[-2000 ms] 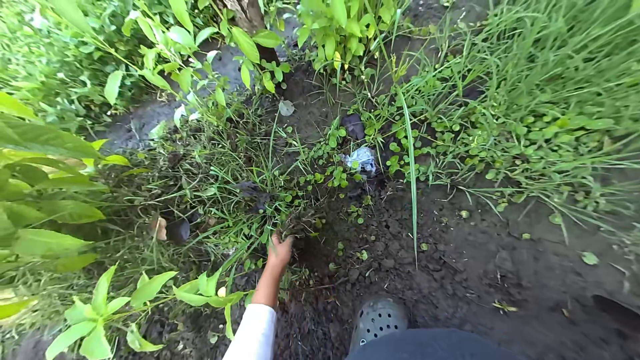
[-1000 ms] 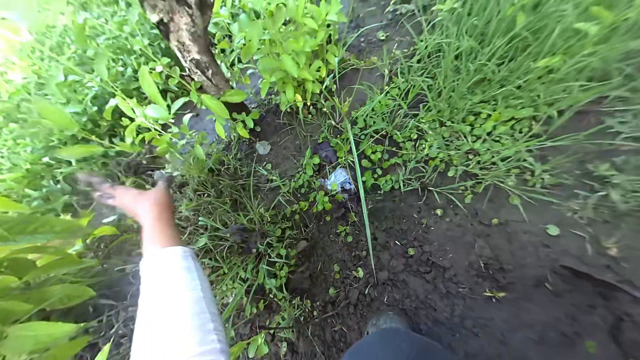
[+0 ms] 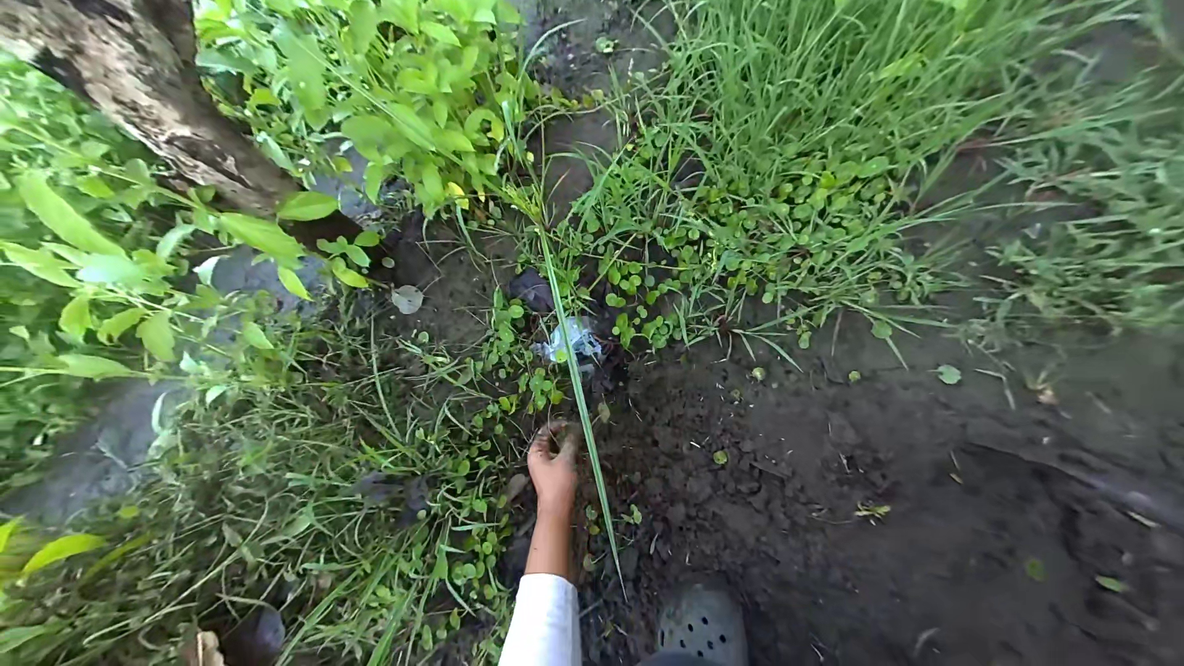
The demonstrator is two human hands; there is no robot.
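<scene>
My left hand, in a white sleeve, reaches down to the dark soil at the lower middle. Its fingers are curled, with a gap beside the thumb; whether something small is between the fingertips cannot be told. Small round-leaved weeds grow just above and left of it. A crumpled pale plastic scrap lies on the ground above the hand. One long green grass blade passes just right of the fingers. My right hand is not in view.
A tree trunk leans at the upper left, beside leafy plants. Tall grass stands at the upper right. Matted grass covers the left. A perforated clog is on the muddy soil at the bottom.
My left hand was in the grass, then swung out to the left with its fingers spread. Now it is back right, down at the soil below the plastic scrap.
</scene>
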